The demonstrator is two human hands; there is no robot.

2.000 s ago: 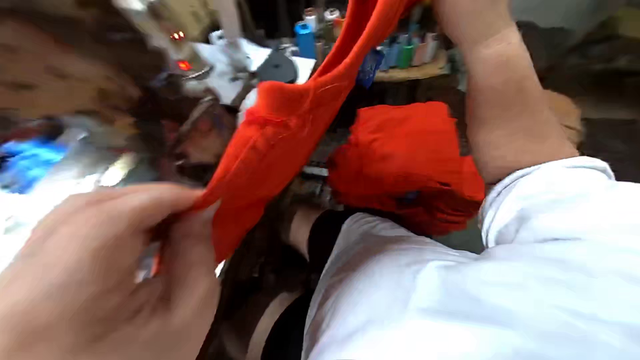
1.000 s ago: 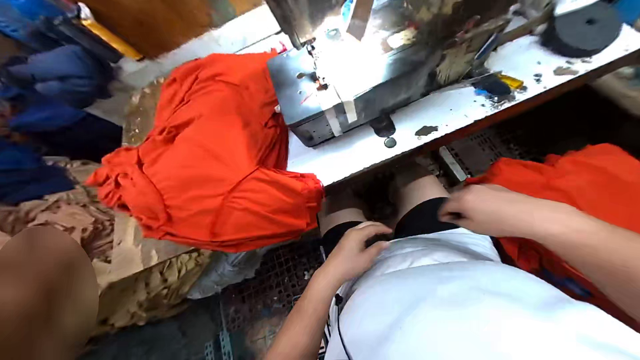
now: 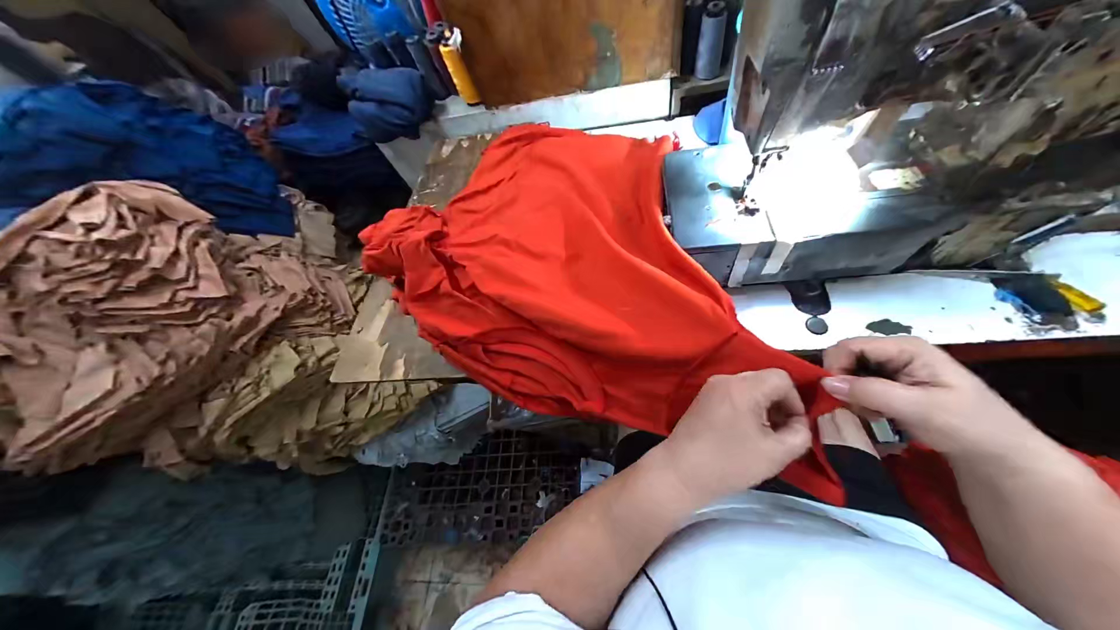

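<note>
A large piece of red fabric [image 3: 560,262] lies bunched on the board left of the sewing machine [image 3: 787,210], and one end of it stretches over to my lap. My left hand [image 3: 744,429] pinches that end between thumb and fingers. Close beside it on the right, my right hand [image 3: 910,385] grips the edge of the same cloth with thumb and forefinger. A short flap of the fabric hangs below both hands. More red fabric [image 3: 941,507] lies at my right side, partly hidden by my right forearm.
Stacks of pinkish-brown cut fabric [image 3: 114,324] and tan fabric [image 3: 297,402] are piled at the left, with blue cloth [image 3: 131,149] behind. A plastic crate [image 3: 472,490] stands below. Scraps and a yellow-handled tool [image 3: 1076,296] lie on the white machine table [image 3: 927,306].
One second ago both hands were over my lap, apart from the red fabric on the left; now they hold its end, which is drawn toward me.
</note>
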